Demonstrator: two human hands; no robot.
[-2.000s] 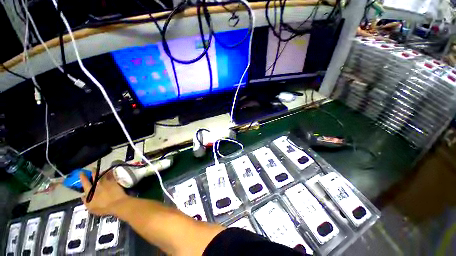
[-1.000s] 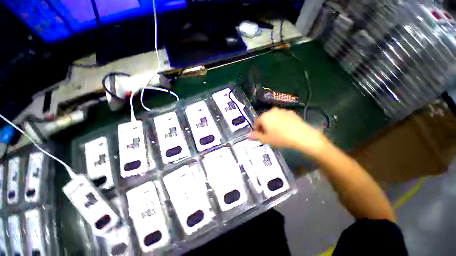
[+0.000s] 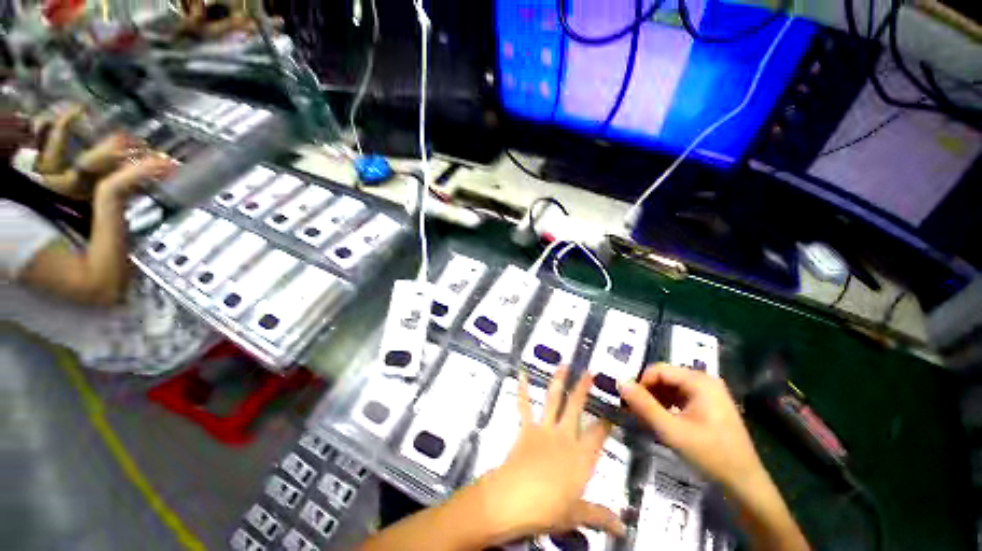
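A clear blister tray (image 3: 379, 450) holds two rows of white electronic units with black oval windows. One unit (image 3: 406, 328), with a white USB cable (image 3: 423, 161) at its top end, lies across the tray's left end. Another cabled unit (image 3: 502, 309) sits in the back row. My left hand (image 3: 544, 468) is spread palm down over the front-row units, partly hiding them. My right hand (image 3: 689, 414) is curled, its fingertips beside the lower end of a back-row unit (image 3: 619, 350); whether they grip anything is hidden.
Left are a second tray of units (image 3: 269, 344), another person's arm (image 3: 106, 231) and a red stool (image 3: 221, 404). A blue lump (image 3: 373, 169) and monitors (image 3: 635, 70) are behind. A black handheld tool (image 3: 808, 425) lies right. Cables hang above.
The view has swung left, showing the neighbour's tray and stool. My left hand now shows over the front row. My right hand has moved left along the tray. The loose cabled unit lies straighter.
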